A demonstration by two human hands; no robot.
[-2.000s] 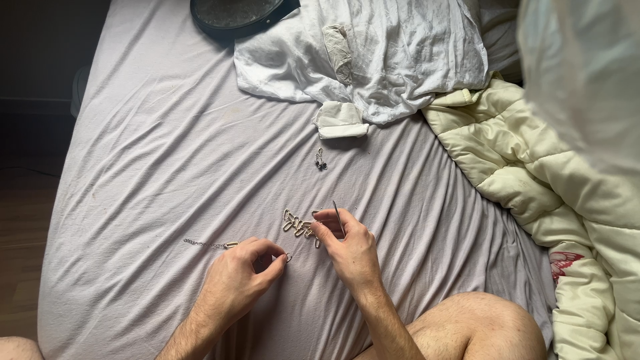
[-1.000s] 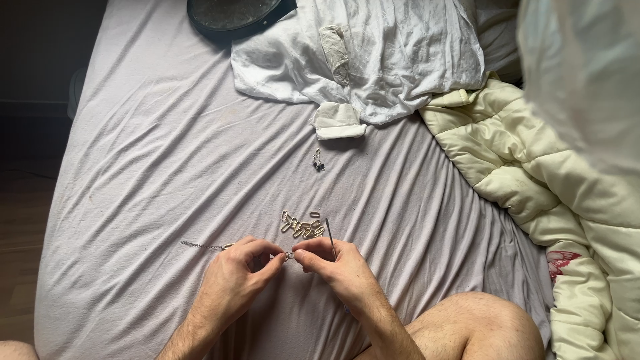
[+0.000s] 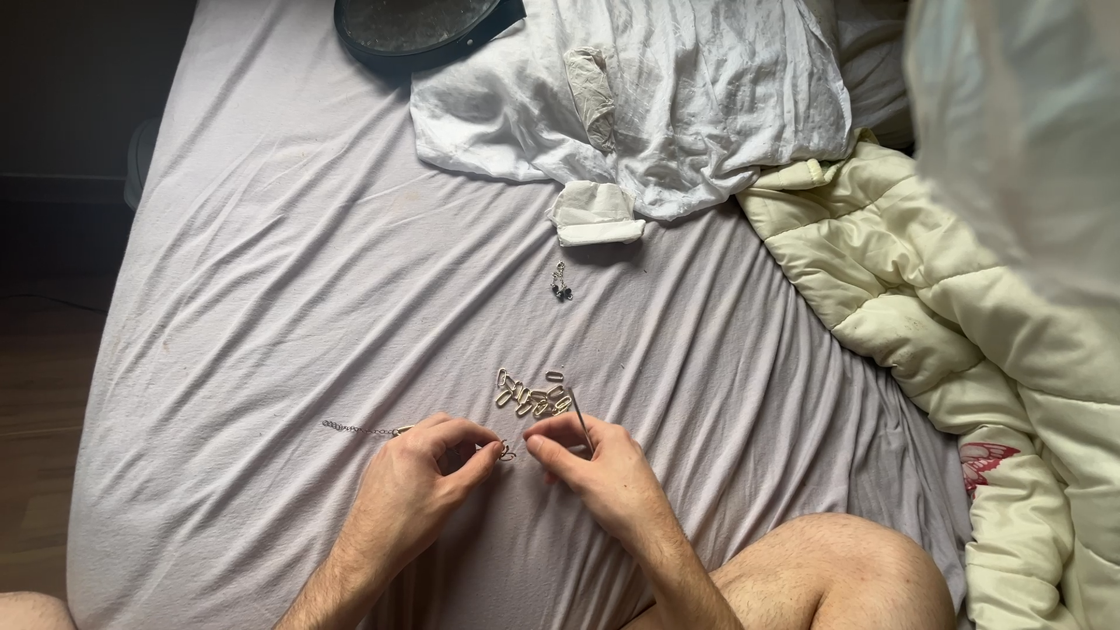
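My left hand (image 3: 429, 472) pinches small metal rings (image 3: 507, 451) between thumb and forefinger. From behind that hand a thin metal chain (image 3: 354, 428) runs left across the sheet, with a gold-coloured link (image 3: 402, 430) near the knuckles. My right hand (image 3: 599, 464) is just to the right, a slim dark metal tool (image 3: 580, 416) held in its fingers and pointing up; thumb and forefinger tips are close to the rings, apart from them. Just above my right fingertips lies a loose pile of gold-coloured oval links (image 3: 534, 398).
A short chain with dark beads (image 3: 561, 284) lies farther up the lilac bed sheet (image 3: 262, 350), below a small white cloth pouch (image 3: 598, 214). Beyond are a white cloth (image 3: 700, 105) and a dark round object (image 3: 416, 26). A pale yellow quilt (image 3: 927, 297) covers the right side.
My right hand first came from the links to my left fingertips, where both hands met. Now it has drawn slightly away to the right, and a single link lies above the pile.
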